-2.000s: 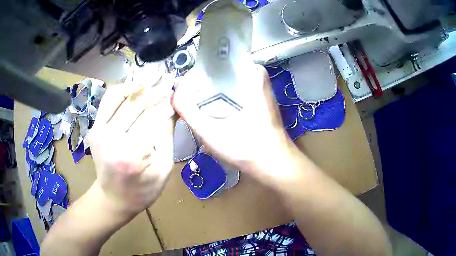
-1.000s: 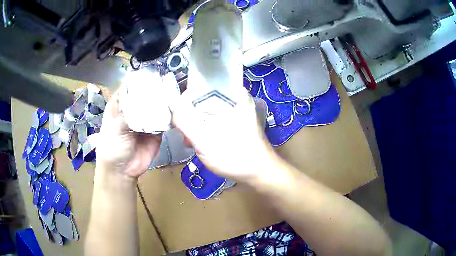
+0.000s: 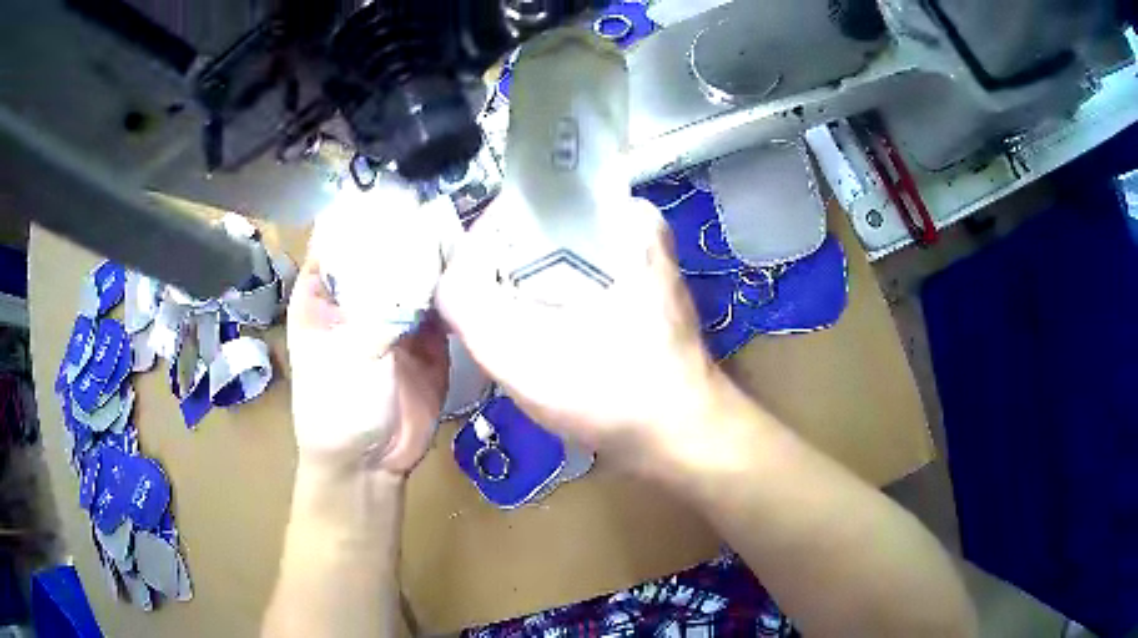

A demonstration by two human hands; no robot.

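Observation:
A pale, overexposed workpiece is under the dark round fitting of the sewing machine; its details are washed out. My left hand holds it from below and the left, fingers curled around its edge. My right hand is at its right side, beside the metallic cover plate with the dark chevron. My right fingertips are near the workpiece, but glare hides whether they grip it. The needle area is hidden by glare.
A blue panel with key ring lies below my hands. More blue panels and a grey panel lie right. Side bands and small printed blue panels are piled left. A red-handled tool lies on the machine base.
My left hand has turned from back-up over the workpiece to holding it from below, then shifted slightly right. The workpiece has moved and turned under the machine. My right hand has moved little.

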